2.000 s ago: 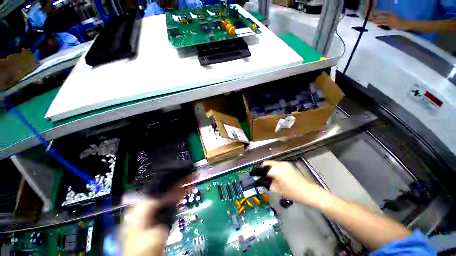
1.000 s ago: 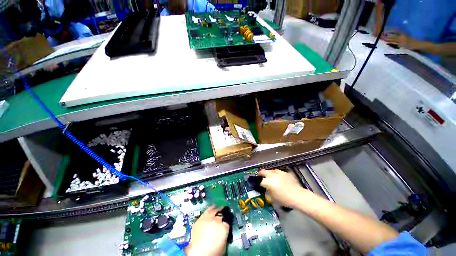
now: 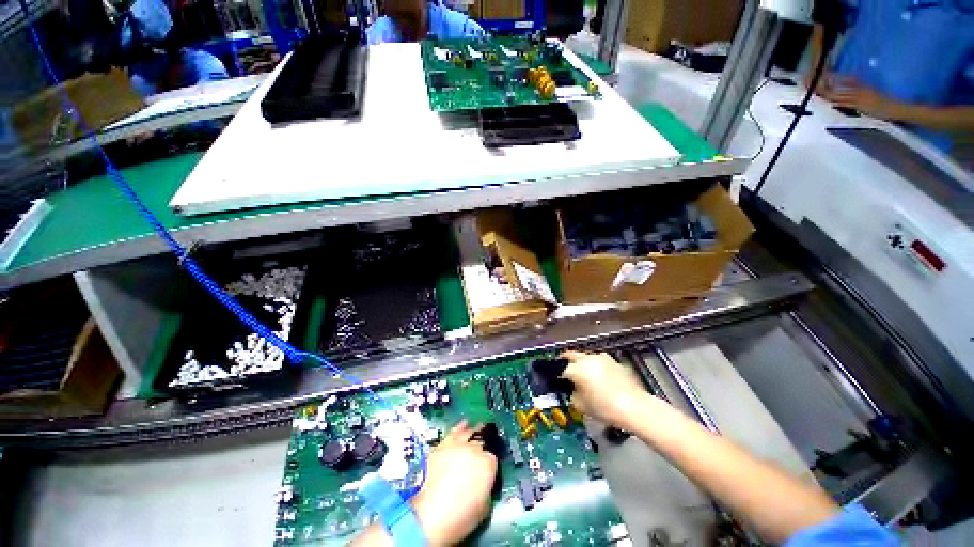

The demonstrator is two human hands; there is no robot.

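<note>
A large green circuit board [image 3: 449, 411] lies on the conveyor in front of me. Two black round capacitors [image 3: 350, 451] stand on its left part and yellow-orange parts [image 3: 545, 418] near its upper right. My left hand [image 3: 459, 483], with black coverings on the fingertips and a light blue wrist band, is over the middle of the board. My right hand [image 3: 594, 387], also with black fingertips, is at the board's upper right corner, by dark parts. The fingertips are dark against dark parts, so I cannot tell whether either hand holds anything.
Beyond the metal rail [image 3: 684, 312] are a bin of white parts [image 3: 280, 310], a bin of small shiny parts [image 3: 385, 316], a narrow carton [image 3: 500, 310] and a larger carton [image 3: 652, 280]. A populated board [image 3: 502, 77] rests on the white shelf [image 3: 427, 160]. A blue cord [image 3: 230, 305] hangs left. People are behind.
My left hand has come from near the small-parts bin to the middle of the board. My right hand has stayed at the upper right corner. The neighbouring board at lower left has left view.
</note>
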